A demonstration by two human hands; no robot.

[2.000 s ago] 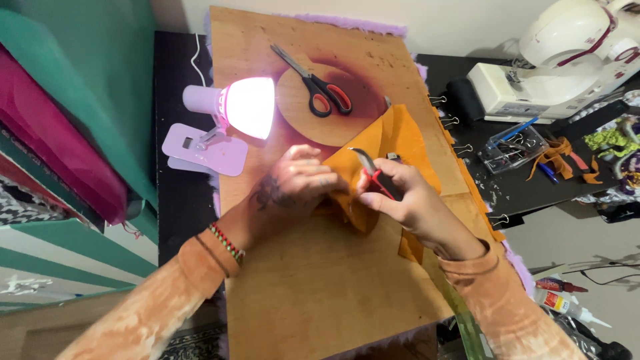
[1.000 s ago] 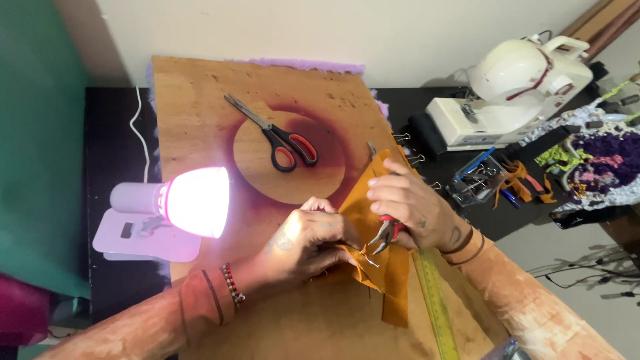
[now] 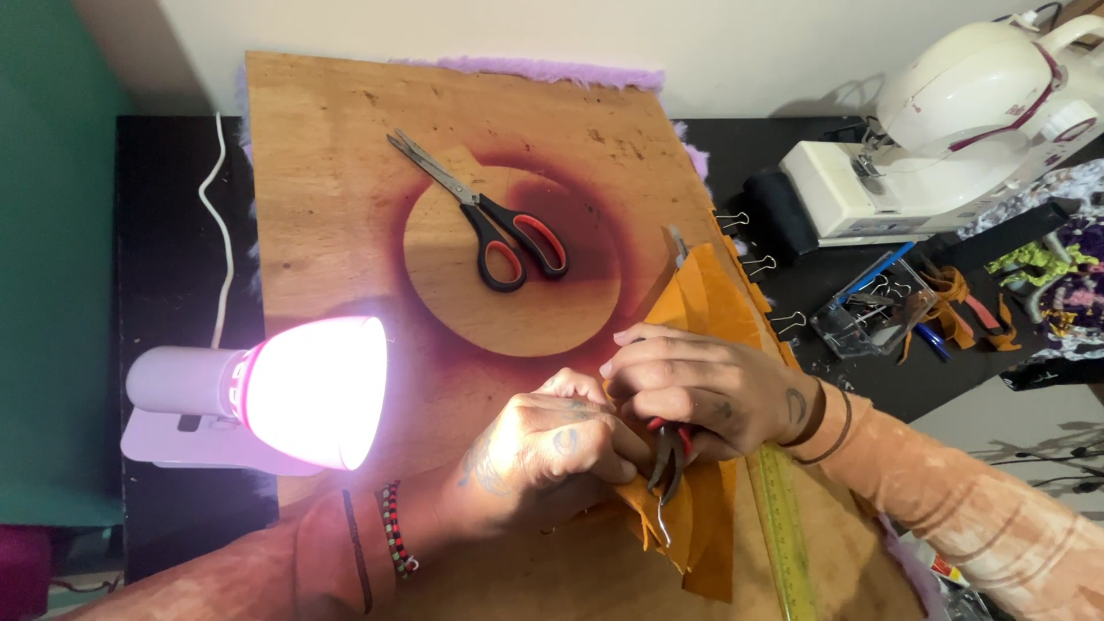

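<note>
My left hand (image 3: 552,453) is closed on the edge of a piece of orange fabric or leather (image 3: 703,517) low at the middle of the board. Over the same piece, my right hand (image 3: 716,388) grips pliers with red handles and bent dark jaws (image 3: 668,461). The jaws touch a silvery wire-like strip (image 3: 663,522) at the orange edge. More of the orange material extends beyond my right hand, towards the upper right. Both palms and most of the plier handles are hidden.
Scissors (image 3: 474,203) lie on the wooden board (image 3: 336,172). A lit lamp (image 3: 315,392) stands at left. At right are a yellow ruler (image 3: 780,535), binder clips (image 3: 762,265), a sewing machine (image 3: 957,112), a clear box of small metal pieces (image 3: 871,306) and orange scraps (image 3: 949,293).
The pliers, raised in my right hand two seconds ago, are now down at the orange edge beside my left hand. The view has shifted.
</note>
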